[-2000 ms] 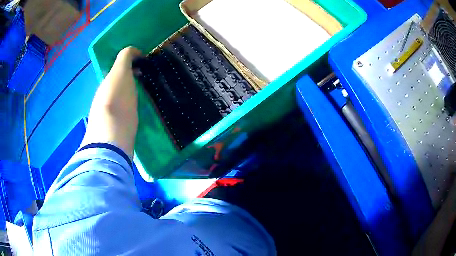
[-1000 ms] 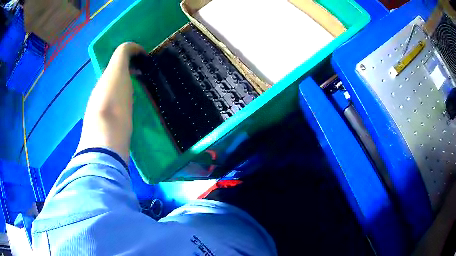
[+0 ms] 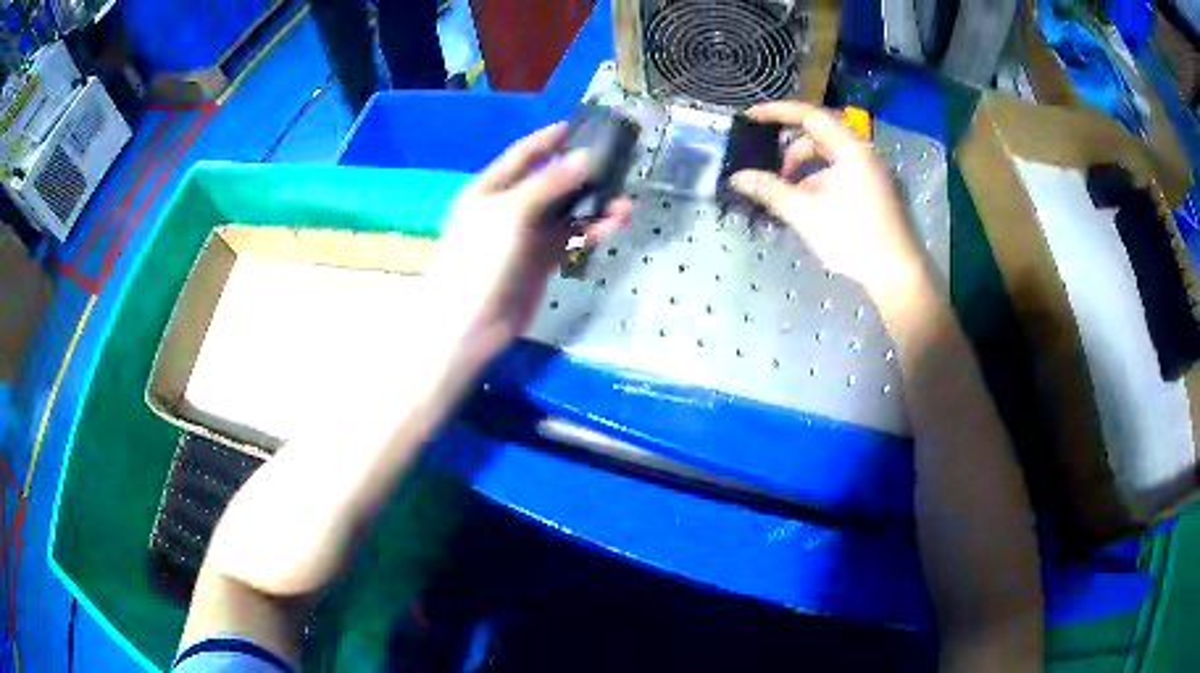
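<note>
My left hand [image 3: 526,197] holds a black power adapter [image 3: 603,155], blurred, above the left part of the perforated base plate [image 3: 737,302]. My right hand [image 3: 829,184] grips another black adapter [image 3: 754,154] by the right end of the pale positioning fixture [image 3: 687,161]. Whether this adapter touches the fixture cannot be told. The orange-yellow block [image 3: 858,124] shows just behind my right hand. A piece of the yellow stick [image 3: 575,253] shows below my left hand.
The fan [image 3: 720,50] stands behind the fixture. The green bin [image 3: 119,316] at left holds a cardboard tray [image 3: 184,335] and stacked adapters [image 3: 198,506]. An open carton [image 3: 1013,197] at right holds a row of black adapters [image 3: 1151,283]. A person's legs [image 3: 382,46] show at the back.
The view has swung right to the plate. My left hand, earlier in the green bin, is now over the plate with an adapter. My right hand has come into view with another adapter.
</note>
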